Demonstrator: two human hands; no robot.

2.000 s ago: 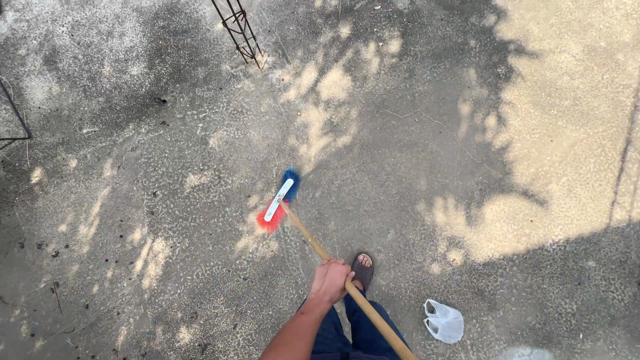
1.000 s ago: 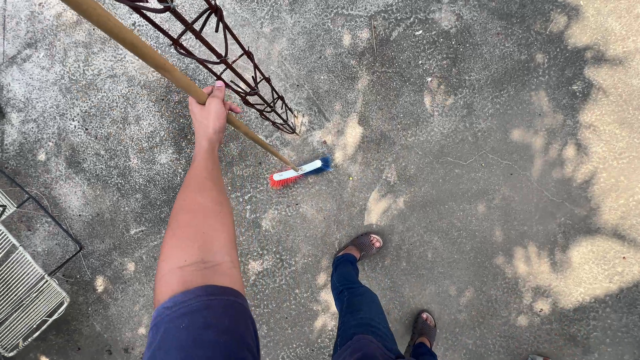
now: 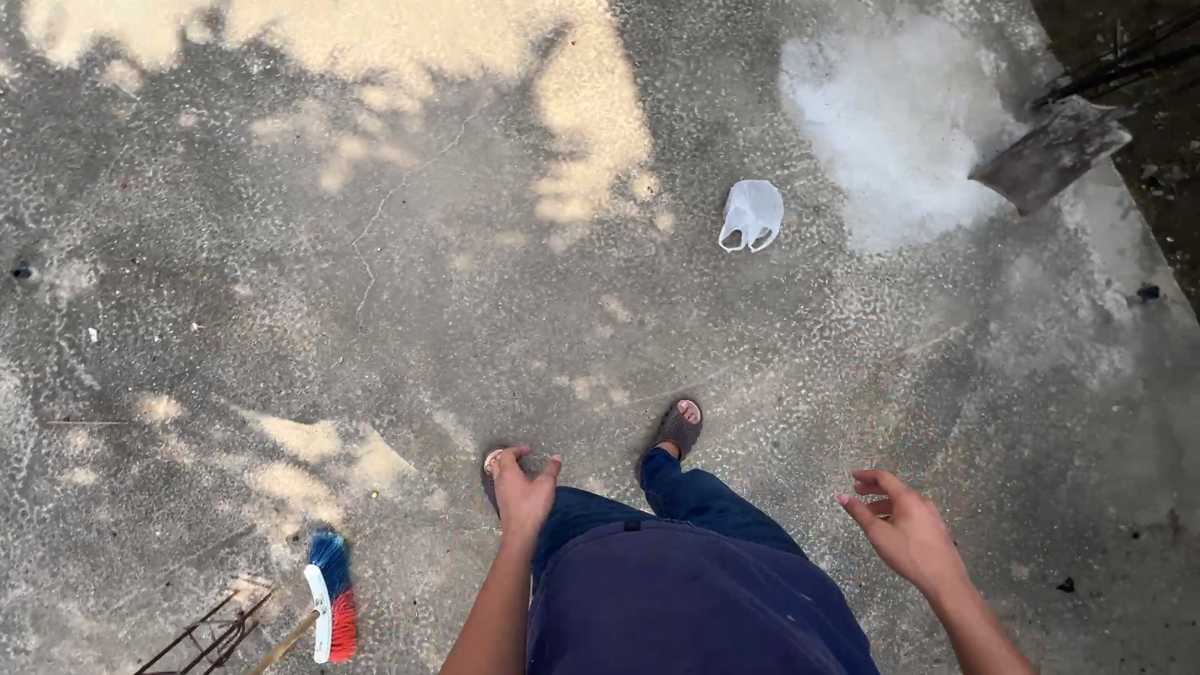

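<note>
Nothing is in my left hand (image 3: 525,492), which hangs over my left sandal with thumb and fingers apart. My right hand (image 3: 905,534) is empty too, its fingers loosely curled, out to the right of my body. A push broom (image 3: 321,605) with blue and red bristles and a white head lies at the lower left, its wooden handle running out of the bottom edge. Ahead of my feet, a white plastic bag (image 3: 752,216) rests on the concrete.
A rusty rebar lattice (image 3: 211,633) stands beside the broom. At the upper right, a flat metal shovel blade (image 3: 1055,155) lies over a pale patch near the concrete's edge (image 3: 1148,211). Dark soil borders it.
The broom handle, held in a hand in both earlier frames, has been let go. Both hands now show empty. The view has turned strongly, bringing the shovel blade into sight.
</note>
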